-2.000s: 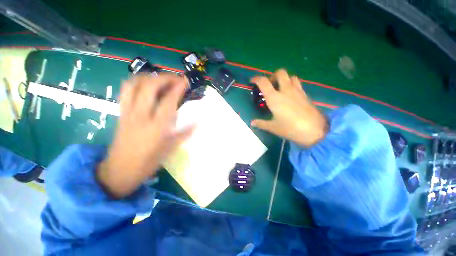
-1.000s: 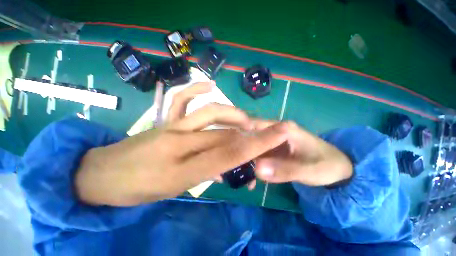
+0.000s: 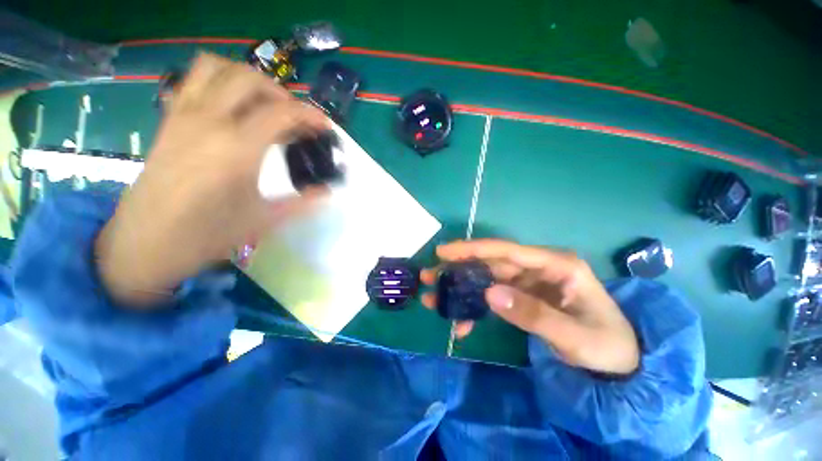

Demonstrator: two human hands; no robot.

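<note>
My left hand [image 3: 203, 171] is raised over the left part of the white paper sheet [image 3: 383, 207], blurred, with a dark square smartwatch [image 3: 315, 159] at its fingertips. My right hand [image 3: 550, 302] holds another black smartwatch [image 3: 463, 289] between thumb and fingers, its screen dark. A round smartwatch [image 3: 392, 283] with purple menu lines lies at the sheet's lower right corner, just left of my right fingers. A second round smartwatch [image 3: 424, 121] with small red and green icons lies near the red line.
Several black watches lie at the right, one [image 3: 645, 258] near my right cuff. The blister tray [image 3: 793, 333] stands at the far right edge. A dark watch [image 3: 335, 89] and a yellow-marked part [image 3: 273, 60] lie at the top left. A white strip [image 3: 81, 165] lies far left.
My hands have moved apart from over the sheet, each with a watch. The purple-lined round watch is uncovered. One more watch lies at the right, near my right cuff.
</note>
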